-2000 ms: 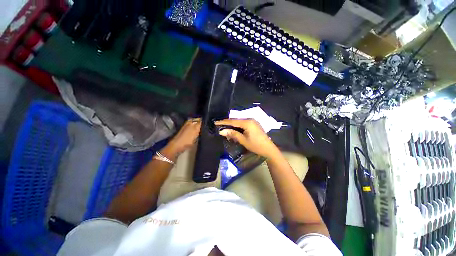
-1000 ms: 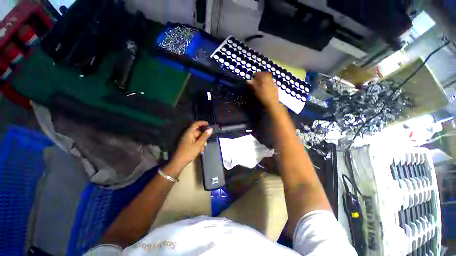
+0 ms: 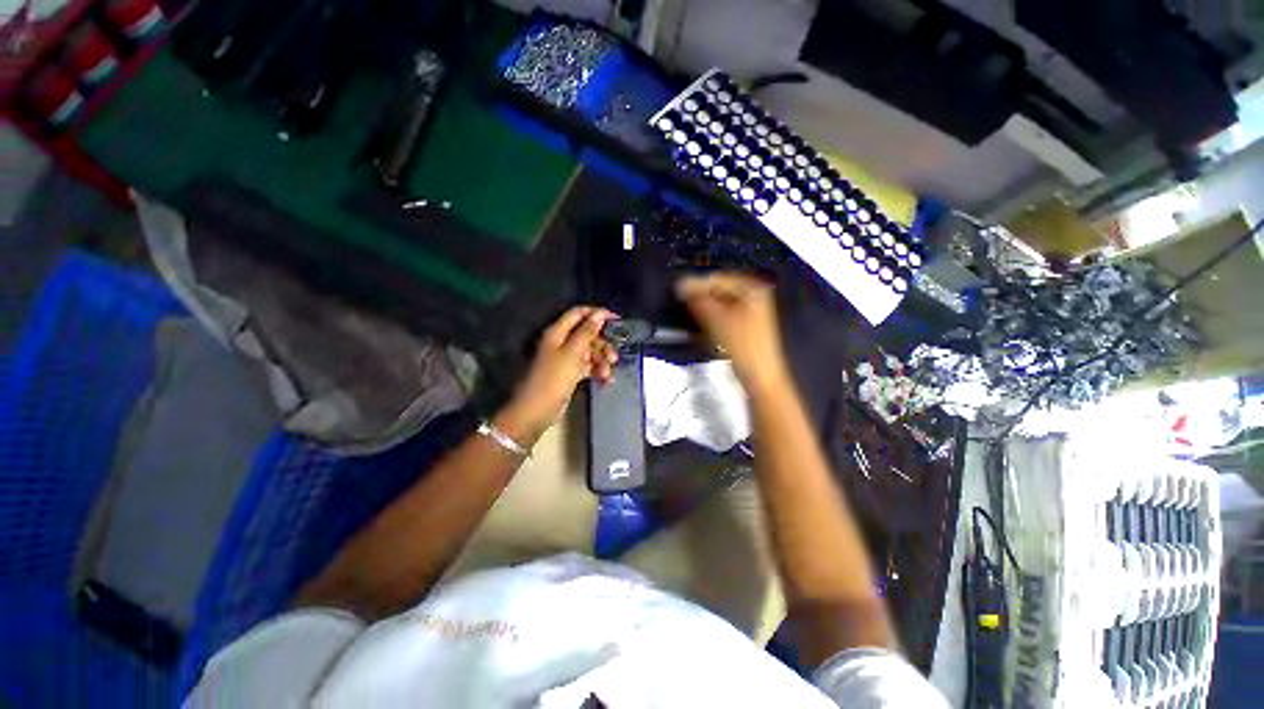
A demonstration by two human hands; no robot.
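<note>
The long black lock panel housing [image 3: 617,429] lies lengthwise before me, its small logo at the near end. A dark handle [image 3: 671,335] sticks out to the right from a round hub across the panel's middle. My left hand [image 3: 566,363] is at the hub's left side, its fingertips closed on the hub. My right hand [image 3: 732,316] is blurred, just above and right of the handle, near the loose small black fittings [image 3: 707,247]. Its fingers are bunched; whether they hold anything cannot be told. The far part of the panel blends into the dark mat.
A sheet of round pads [image 3: 790,173] and a blue bin of screws [image 3: 557,67] lie behind. Shiny metal parts [image 3: 1067,312] and a white foam tray [image 3: 1153,582] are at right. White paper [image 3: 697,405] lies beside the panel. A blue crate [image 3: 63,457] is at left.
The handle now sticks out sideways, unlike two seconds ago. My right hand left the panel, reached to the pad sheet's edge and has come back nearer the panel. My left hand stays at the hub.
</note>
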